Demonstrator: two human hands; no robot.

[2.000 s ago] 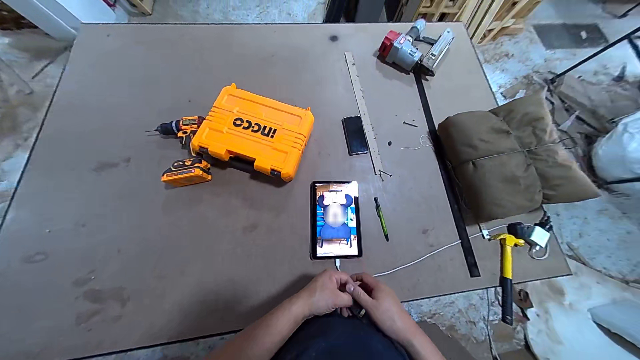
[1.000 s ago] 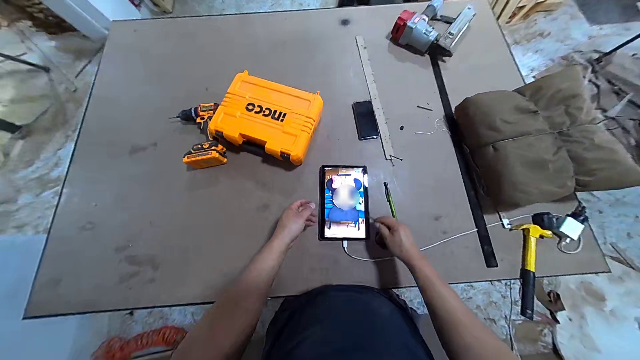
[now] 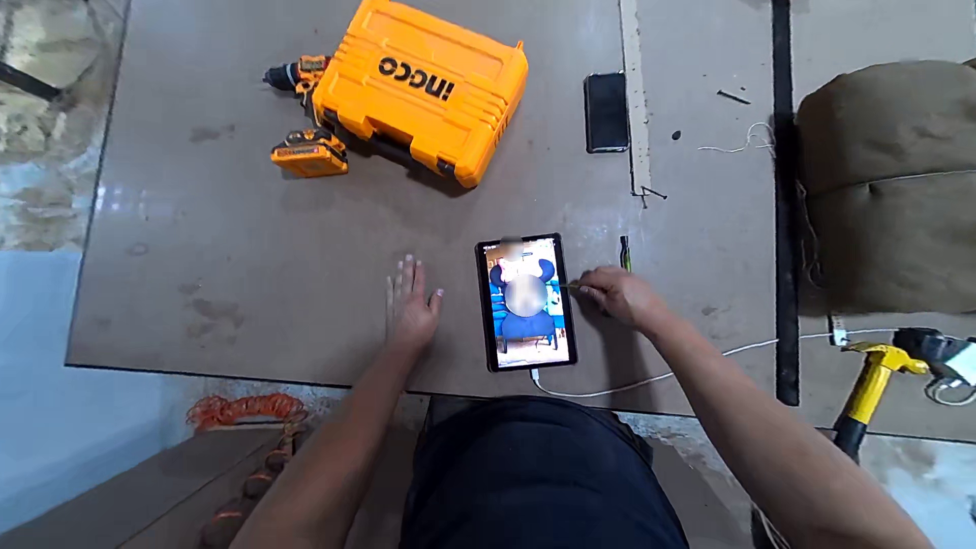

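Observation:
A tablet (image 3: 528,305) with its screen lit lies on the table, a white charging cable (image 3: 602,393) plugged into its lower edge. To its left my left hand (image 3: 412,309) rests palm down with fingers spread, holding nothing. My right hand (image 3: 614,293) is at the tablet's right side, its fingers pinching a thin, small item that points at the screen; what it is cannot be told. A green and black pen (image 3: 625,253) lies just beyond that hand, partly hidden by it. Farther off is a dark smartphone (image 3: 607,113) beside a pale perforated strip (image 3: 637,99).
An orange Ingco tool case (image 3: 427,88) and a cordless drill (image 3: 305,114) are at the upper left. Nails (image 3: 733,97), a long black strip (image 3: 785,229) and a tied brown cushion (image 3: 892,198) lie right. A yellow hammer (image 3: 869,389) overhangs the front edge.
My hands, together below the tablet two seconds ago, have moved apart to either side of it. The left now lies flat; the right is by the tablet's right edge. The view has shifted closer.

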